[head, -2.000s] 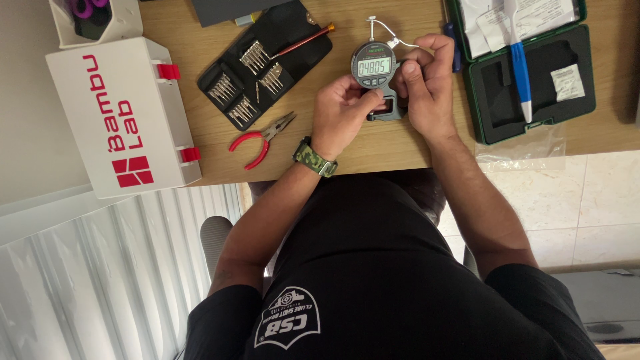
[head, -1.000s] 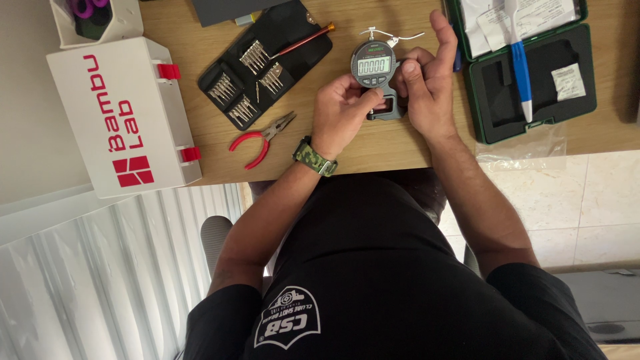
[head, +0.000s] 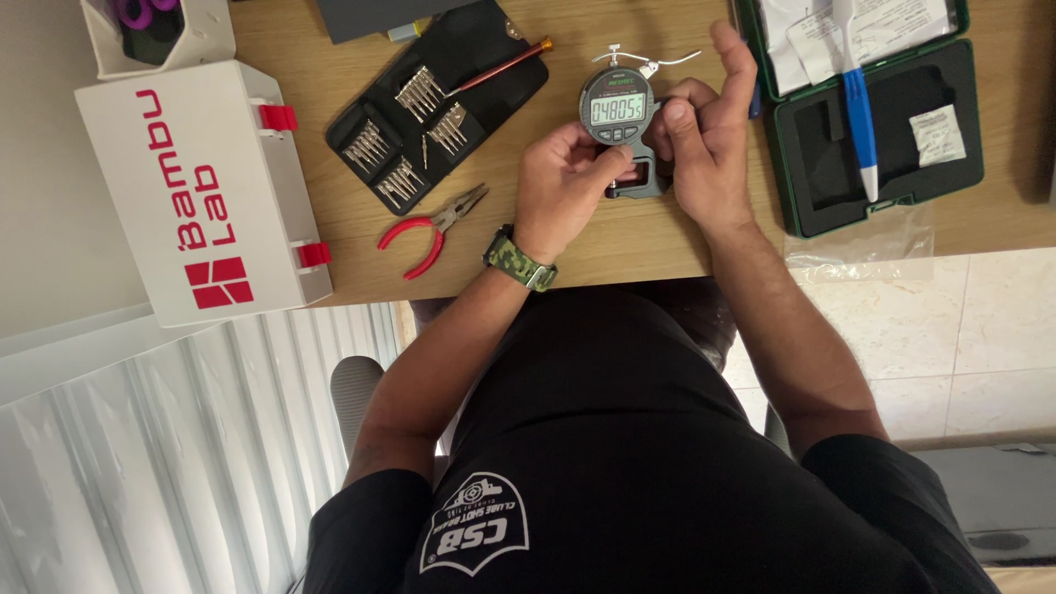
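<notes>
A digital thickness gauge (head: 617, 111) with a round dark dial head and lit number display is held upright over the desk. My left hand (head: 569, 181) grips its left side, the thumb resting just below the display buttons. My right hand (head: 711, 136) holds the gauge's grey frame from the right, with the index finger raised away. A thin lifting lever (head: 670, 63) sticks out at the top right of the dial, not touched by a finger. The lower jaw (head: 639, 191) shows between my hands; whether anything lies in it cannot be told.
Red-handled needle-nose pliers (head: 435, 228) lie left of my left hand. Behind them is a black bit case (head: 381, 115) with a red screwdriver (head: 503, 64). A white box (head: 206, 190) stands far left. An open green case (head: 895, 190) holds a blue-white brush-like tool (head: 860, 115).
The display went from a nonzero reading to zeros, and now shows a nonzero reading again. My right index finger was at the lever two seconds ago and is now raised off it.
</notes>
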